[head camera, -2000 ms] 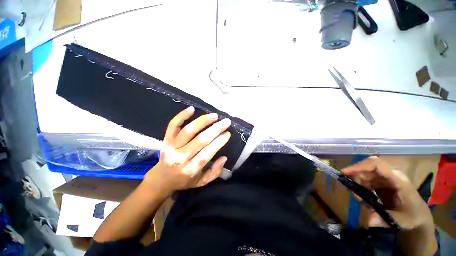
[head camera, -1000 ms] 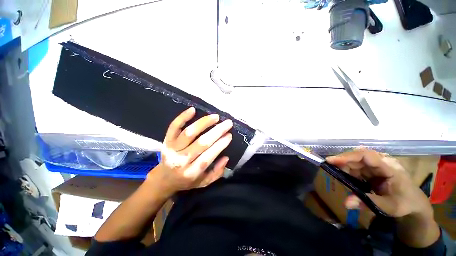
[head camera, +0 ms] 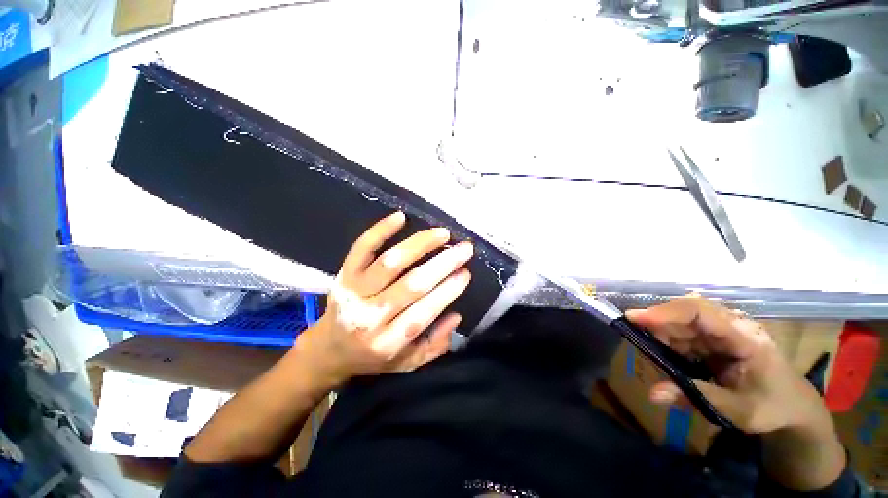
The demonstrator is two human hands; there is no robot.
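A black strip point(head camera: 234, 180) lies slantwise on the white table, with pale loose threads along its upper seam. My left hand point(head camera: 399, 302) lies flat on its right end, fingers spread, pressing it down. A white strip point(head camera: 501, 303) shows at that end. My right hand point(head camera: 725, 365) holds the shears point(head camera: 672, 370) by their black handles, with the silver blades pointing up-left to the strip's right corner. Whether the blade tips touch the fabric is hard to tell. Tweezers point(head camera: 713, 209) lie on the table to the right.
The sewing machine point(head camera: 798, 12) and a grey cylindrical part point(head camera: 730, 83) are at the upper right. Small brown swatches point(head camera: 834, 174) lie at the right. A tan card point(head camera: 143, 14) is at the upper left. A blue basket point(head camera: 258, 333) and cardboard box point(head camera: 156, 362) are below the table edge.
The shears moved up-left and their blades reached the strip's right corner. My left hand stays on the strip. The whole view has shifted slightly.
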